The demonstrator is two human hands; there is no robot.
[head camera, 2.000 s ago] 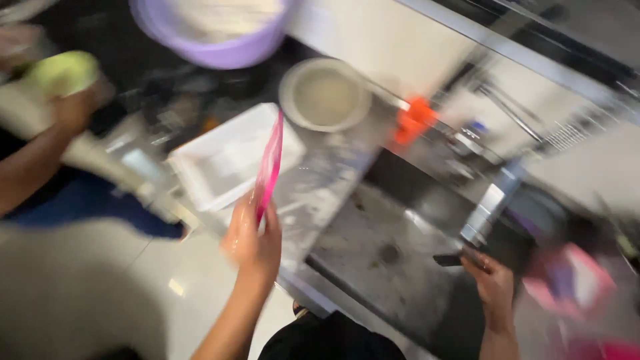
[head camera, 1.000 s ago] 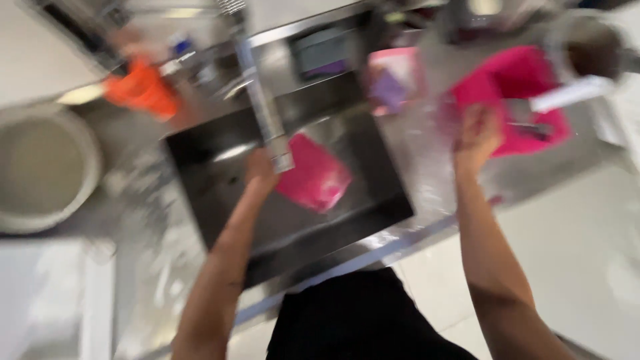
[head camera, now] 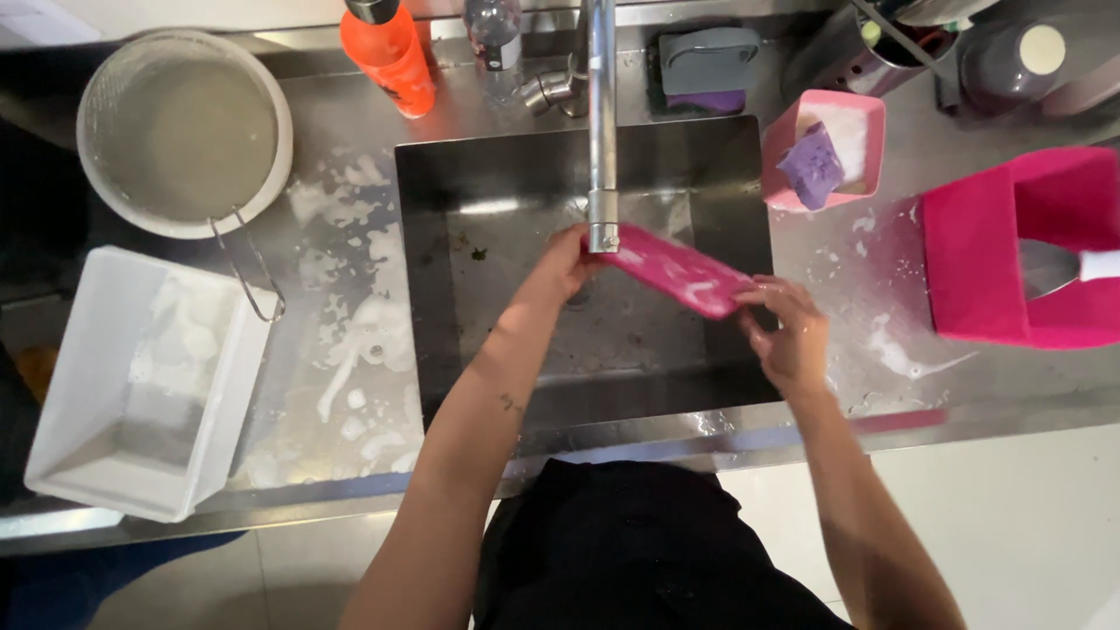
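A pink, flat plastic piece (head camera: 678, 273) with suds on it is held between my two hands, over the steel sink basin (head camera: 472, 350). My left hand (head camera: 573, 261) grips its left end, partly hidden behind the tap spout (head camera: 603, 157). On its right end are the fingers of my right hand (head camera: 783, 328). Whether water runs from the spout cannot be told. Right of the basin, a small pink container (head camera: 866, 131) holds white suds and a purple sponge (head camera: 814, 166). A larger pink bin (head camera: 971, 262) with a white-handled utensil (head camera: 1050, 269) stands farther right.
Left of the basin are a round strainer (head camera: 188, 136) and a white tub (head camera: 74, 385) with suds, which also spot the steel counter (head camera: 306, 385). Behind stand an orange bottle (head camera: 389, 57), a clear bottle (head camera: 494, 48), a grey-handled brush (head camera: 710, 61) and a metal utensil holder (head camera: 857, 57).
My right hand has moved left from the large pink bin to the flat pink piece. Two seconds ago, my left hand held a pink item upright near the white tub. The view has swung strongly.
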